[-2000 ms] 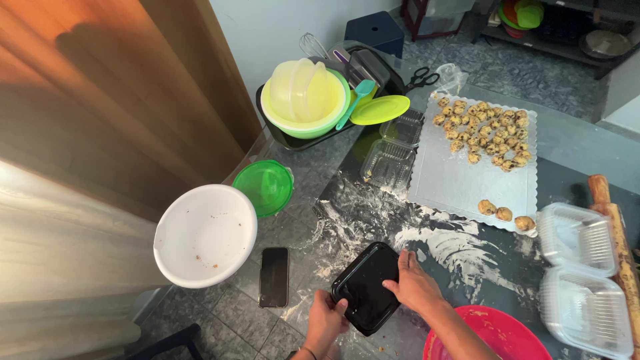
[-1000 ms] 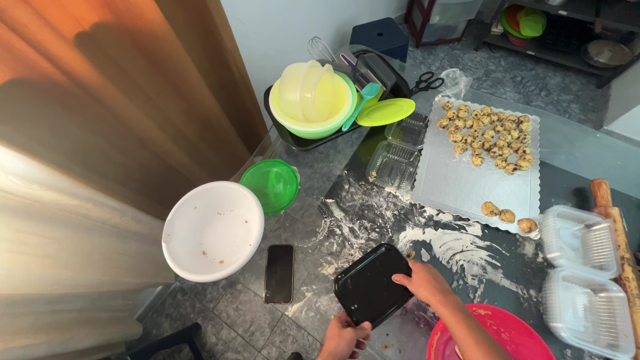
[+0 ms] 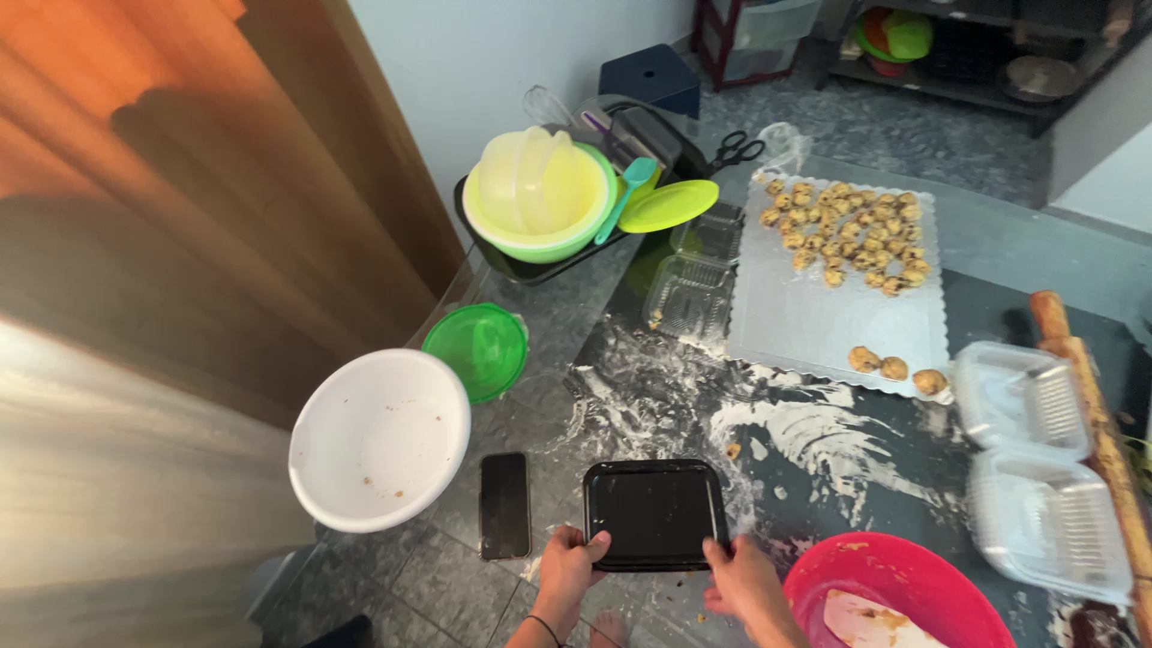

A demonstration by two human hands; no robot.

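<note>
A black rectangular container or tray (image 3: 655, 513) lies level near the table's front edge, its long side facing me. My left hand (image 3: 572, 562) grips its lower left corner, thumb on the rim. At the lower right corner, my right hand (image 3: 738, 576) holds it with the thumb on top. A dark smartphone (image 3: 505, 506) lies just left of it. To the right is a pink bowl (image 3: 891, 558) with a pale scraper (image 3: 877, 621) inside. Farther back, dough balls with dark bits (image 3: 850, 229) sit on a silver scalloped board (image 3: 792, 315), several grouped and a few apart near its front edge.
Flour (image 3: 810, 441) is smeared over the dark tabletop. At left are a white bowl (image 3: 380, 441) and a green lid (image 3: 477, 351). Behind, a black tray (image 3: 517, 270) holds nested bowls (image 3: 540, 193). Clear clamshell containers (image 3: 1048, 513) and a wooden rolling pin (image 3: 1102, 432) lie right.
The black container has turned from a slanted position to square with me. My right hand has moved from its upper right side to its lower right corner.
</note>
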